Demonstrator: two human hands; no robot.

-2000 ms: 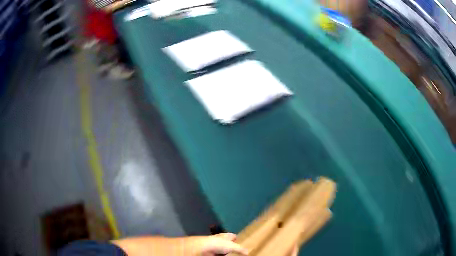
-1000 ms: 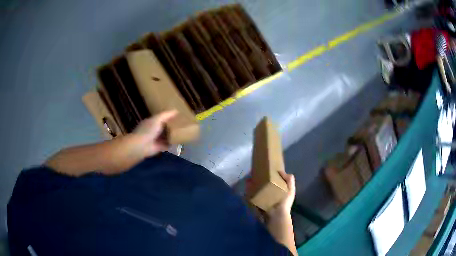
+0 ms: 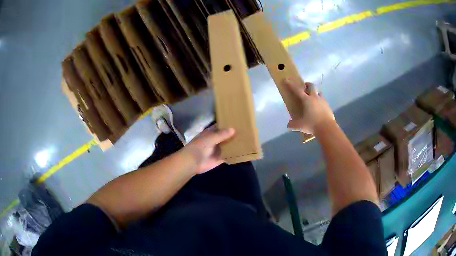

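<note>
My left hand [image 3: 207,147] holds a long narrow brown box insert [image 3: 232,95] by its near end; a round dark hole shows in its face. My right hand [image 3: 312,110] holds a second brown insert [image 3: 272,55], also with a dark hole, by its near part. The two inserts are apart and point away from me, their far ends over the row of open cartons [image 3: 135,60]. The cartons stand on edge, close together, with dark hollow insides. The fingers under both inserts are partly hidden.
A grey floor [image 3: 40,75] with a yellow line [image 3: 345,22] surrounds the cartons. My shoe [image 3: 162,117] is beside the row. Labelled cartons [image 3: 407,130] stand at the right by the green bench [image 3: 417,202], which bears white flat items. Plastic wrapping [image 3: 37,215] lies at the lower left.
The view has turned from the bench to the floor cartons. Since a second ago, both inserts have come closer together, and the right one is now over the cartons' edge.
</note>
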